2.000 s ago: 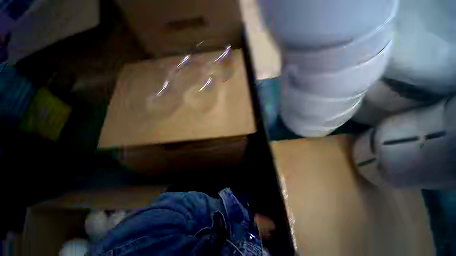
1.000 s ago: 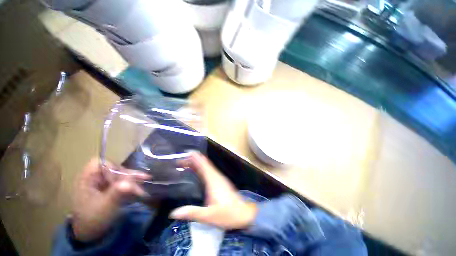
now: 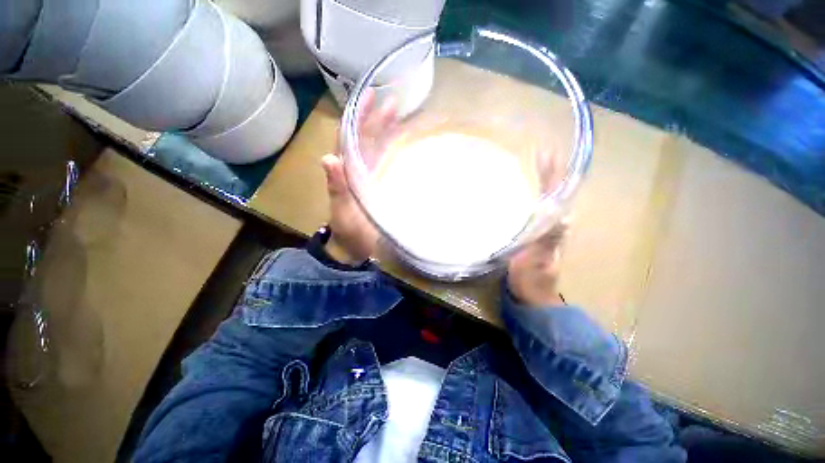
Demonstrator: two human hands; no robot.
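A clear outer pot (image 3: 586, 136) is held up in front of me, its round shiny rim towards me, with a notch at the top. A white pot (image 3: 457, 199), overexposed to a plain white disc, shows through it; I cannot tell how deep it sits inside. My left hand (image 3: 355, 194) holds the clear pot's left side, fingers seen through the wall. My right hand (image 3: 541, 244) holds its right side, partly blurred behind the wall.
A nested stack of white pots (image 3: 199, 72) leans at the upper left, and another stack (image 3: 371, 41) stands behind the clear pot. Cardboard (image 3: 742, 262) covers the bench. Clear containers (image 3: 81, 235) stand on a carton at left.
The clear pot has moved right, from over the bench edge to the cardboard where the white pot lay. Both hands have moved with it and now hold opposite sides.
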